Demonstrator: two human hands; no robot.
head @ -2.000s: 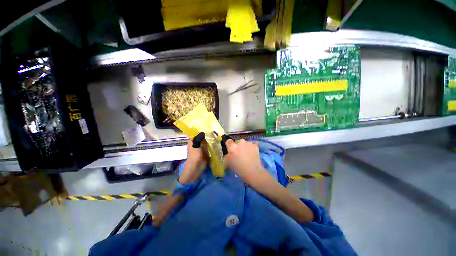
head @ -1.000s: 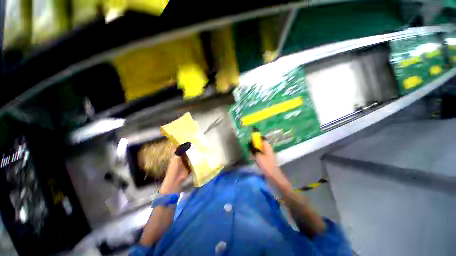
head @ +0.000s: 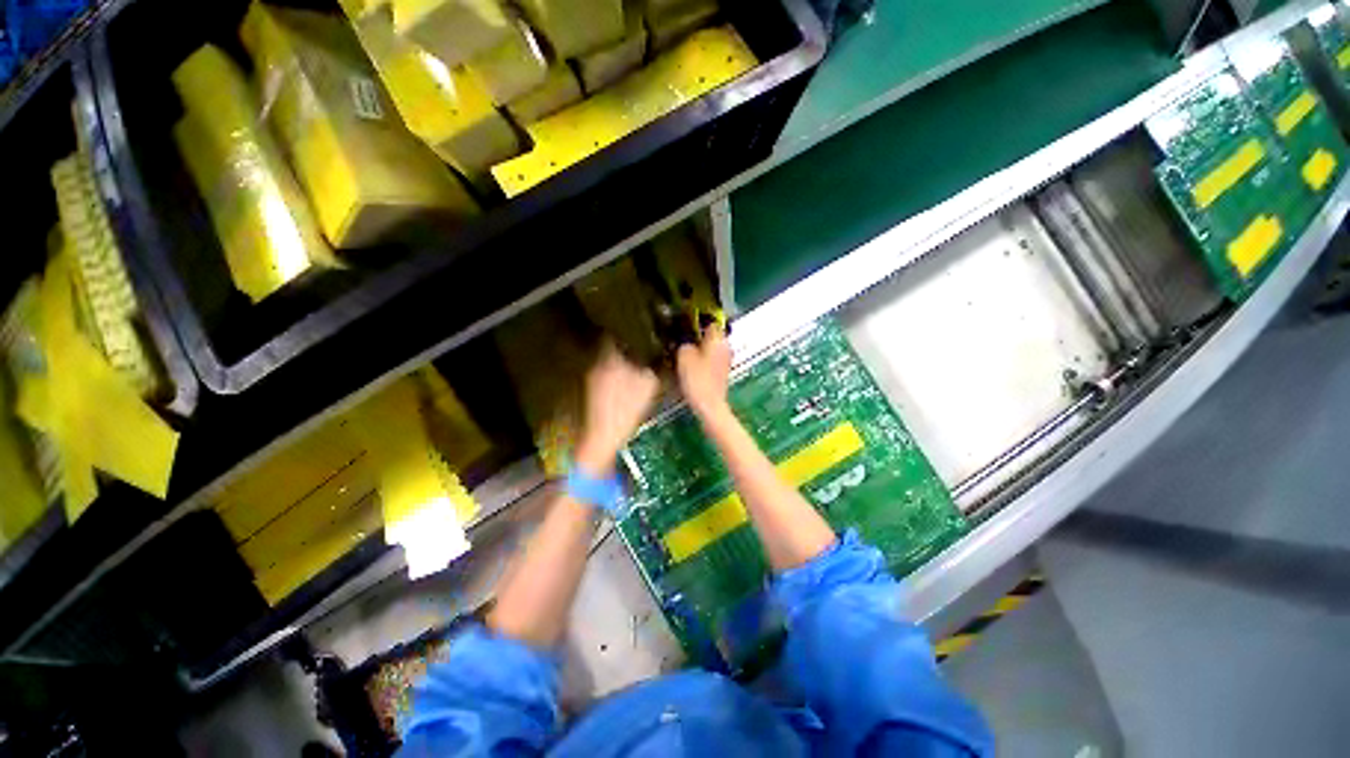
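My right hand point(head: 706, 370) reaches to the shelf edge above the green circuit board point(head: 800, 511). A small yellow piece point(head: 712, 320) shows at its fingertips, beside black finger cots. My left hand point(head: 615, 403), with a light blue wrist band, is just left of it, over yellow bundles point(head: 541, 363) on the lower shelf. It is blurred and its fingertips are hidden, so I cannot tell its grip. The board lies on the conveyor under my forearms, with a long yellow strip point(head: 832, 453) across it, partly covered by my right forearm.
A large black bin point(head: 504, 222) of yellow stacks stands on the upper shelf. Toothed yellow pieces point(head: 415, 496) hang from the lower shelf. The tan parts tray point(head: 388, 689) is at the bottom left. More boards point(head: 1236, 163) and the white rail point(head: 1125, 444) are at the right.
My view has turned toward the shelves. Both hands have moved up from in front of my body to the shelf edge. The pale yellow stack no longer shows in my left hand.
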